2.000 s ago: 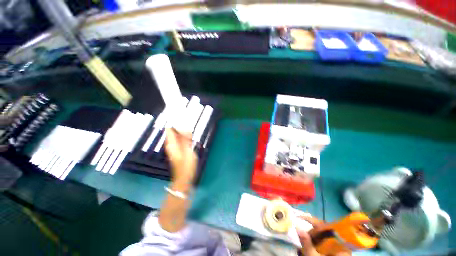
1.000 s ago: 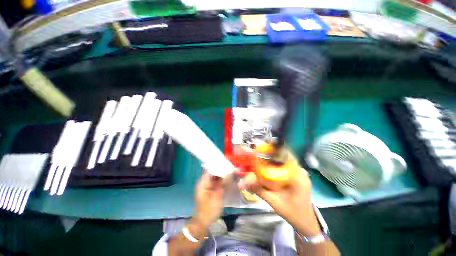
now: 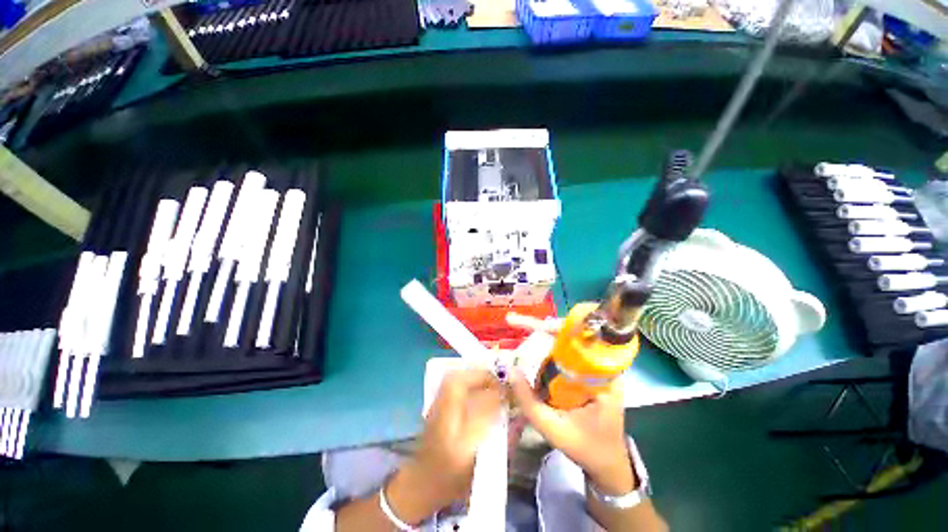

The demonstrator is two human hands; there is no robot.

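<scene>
My left hand point(image 3: 457, 421) holds a white leg assembly point(image 3: 453, 324) near its small round hub point(image 3: 501, 371). One flat white arm points up and left, and another part points down towards my lap. My right hand point(image 3: 582, 431) is around the orange electric screwdriver point(image 3: 588, 358), with its fingertips close to the hub. The driver's tip is hidden, so contact with a screw cannot be told. The white fixture plate point(image 3: 441, 376) is partly covered by my hands. The screw feeder point(image 3: 501, 223) stands just beyond on its red base point(image 3: 445, 324).
White stick units point(image 3: 211, 234) lie in a black foam tray point(image 3: 208, 382) at left, with more further left. A round fan point(image 3: 717, 317) stands right of the driver. A right-hand foam tray point(image 3: 832, 255) holds white units. Blue bins point(image 3: 590, 23) sit on the far bench.
The white piece has come down between my hands and its arms now spread from the hub. The orange driver is more upright and beside it. The view has shifted, showing more of the right tray.
</scene>
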